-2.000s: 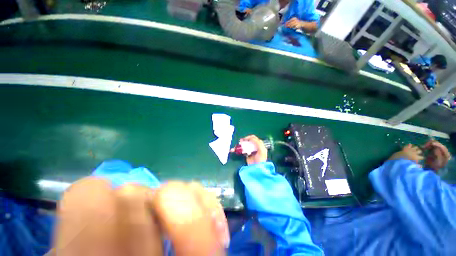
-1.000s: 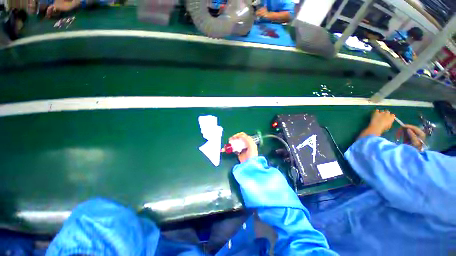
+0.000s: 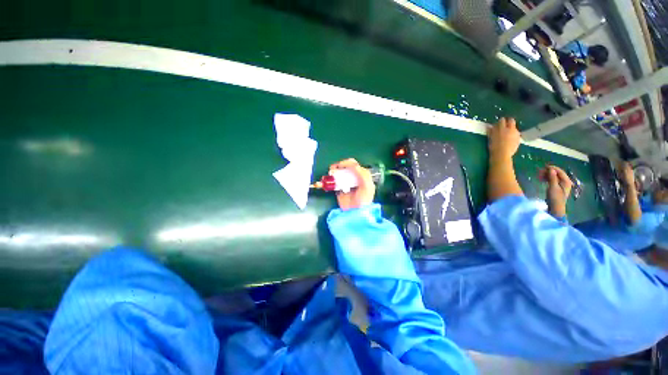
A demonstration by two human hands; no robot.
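Observation:
My right hand [image 3: 353, 186] rests on the green bench top and is closed around the dispensing syringe [image 3: 329, 183]. The syringe's red front and thin tip point left, and its green fitting shows behind the hand. White wiping paper [image 3: 296, 157] lies flat just left of the tip. A pale air hose [image 3: 403, 176] runs from the fitting to the black glue dispenser controller [image 3: 438, 194], which has a red lit display, a white logo and a white label. My left hand is not visible; a blue sleeve [image 3: 132, 315] fills the lower left.
A white rail [image 3: 242, 77] crosses behind the bench top, with the green conveyor belt [image 3: 351, 51] beyond, bearing white bits and dark lumps. At the right, another worker's hand [image 3: 504, 138] reaches to the rail, the other hand [image 3: 558, 183] nearby. A pale post [image 3: 586, 113] slants at upper right.
The view has turned right and down. My left hand, large and blurred at the front earlier, is out of sight. The neighbour's hand has moved to the rail. My right hand still holds the syringe.

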